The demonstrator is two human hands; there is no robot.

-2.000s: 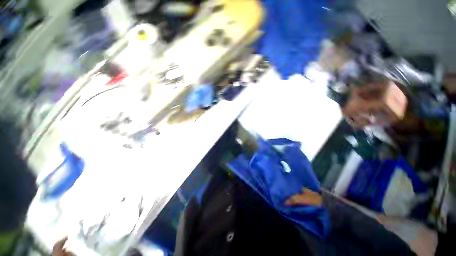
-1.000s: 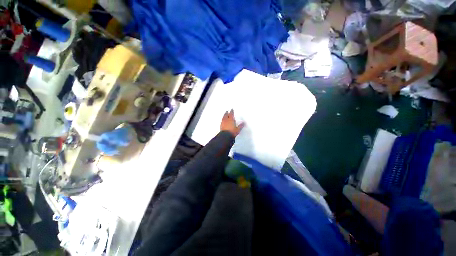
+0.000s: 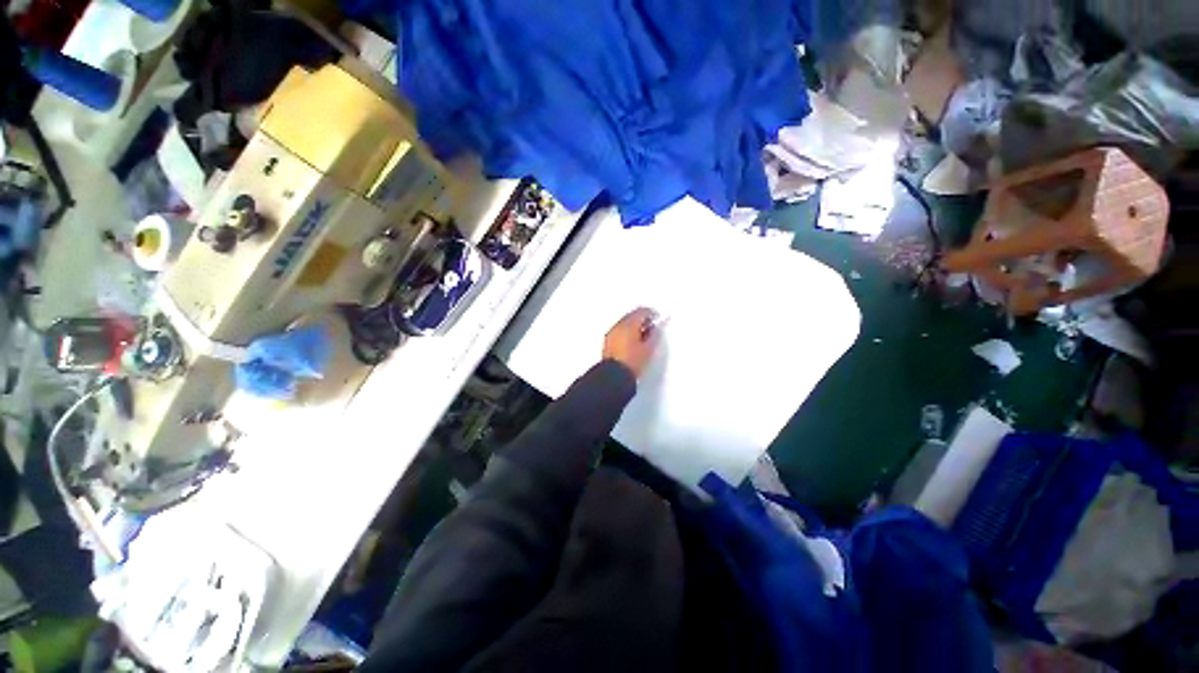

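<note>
My left hand (image 3: 633,342) is over the white side surface (image 3: 750,335), its sleeved arm reaching up from the lower left. Its fingers are bent together around a tiny pale spot; glare hides whether they hold anything. My right hand is not in view. Blue cloth (image 3: 776,565) lies over my lap at the lower right. A large heap of blue cloth (image 3: 605,92) hangs at the top, over the far end of the white surface.
The cream JACK machine (image 3: 296,217) stands on the white table (image 3: 381,454) at left, with a light-blue tassel (image 3: 283,362) and an oval tray (image 3: 445,292). An orange stool (image 3: 1072,230) stands upper right. A blue crate (image 3: 1026,513) is lower right.
The view has swung from the table toward the side surface. My left hand, spread flat on that surface a second ago, now has its fingers drawn together. The right hand has left the picture.
</note>
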